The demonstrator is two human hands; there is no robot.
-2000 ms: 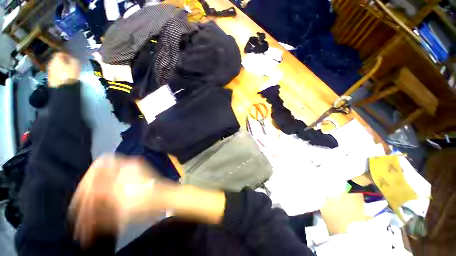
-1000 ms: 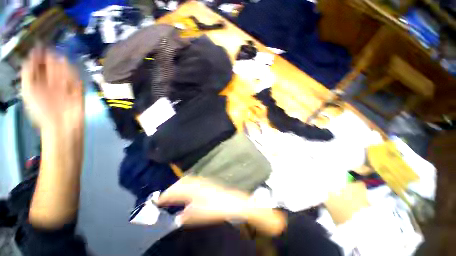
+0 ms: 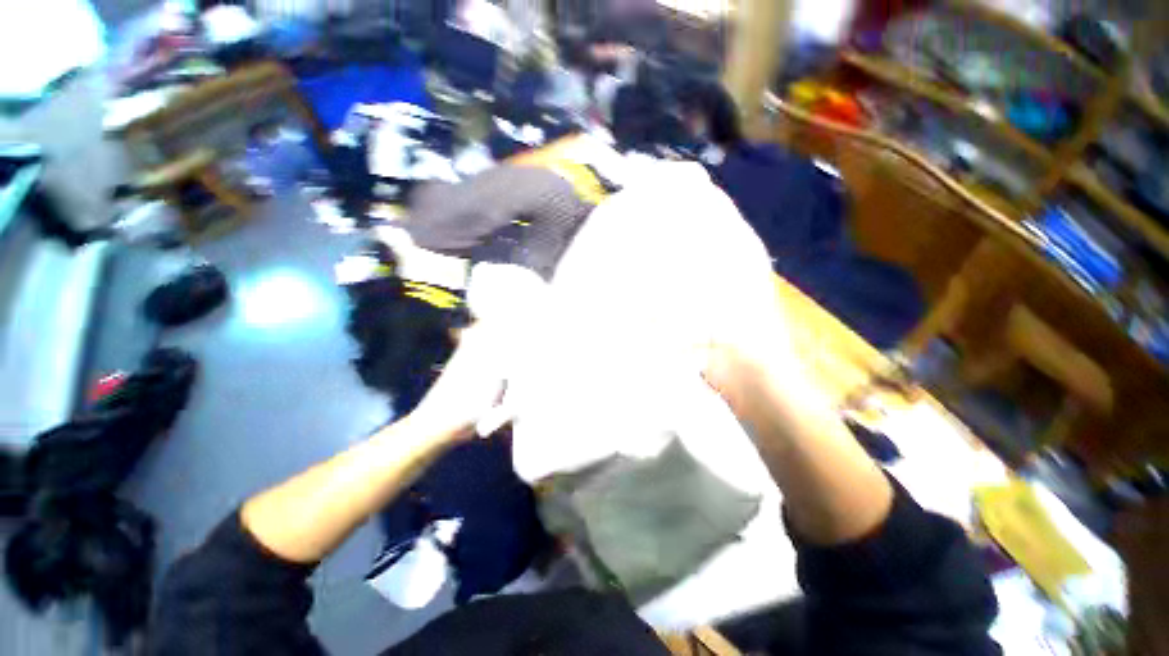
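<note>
A white tissue or lining cloth point(image 3: 641, 295) is bunched up in front of me over the table, overexposed and blurred. My left hand point(image 3: 472, 391) holds its left side. My right hand point(image 3: 737, 378) is at its right side; the fingers are mostly hidden by the cloth and glare. The folded olive garment point(image 3: 654, 506) lies near the table's front edge, just below the white cloth. The black garment behind it is largely covered by the white cloth.
The checked jacket point(image 3: 494, 212) lies at the table's far left. A black garment with yellow stripes point(image 3: 404, 327) hangs off the left edge. A yellow sheet point(image 3: 1026, 532) lies at the right. A wooden stool point(image 3: 199, 141) stands on the floor far left.
Both hands have come in over the table, with the white cloth now raised between them. The cloth covers the white card and black garment seen before. The view has tilted up.
</note>
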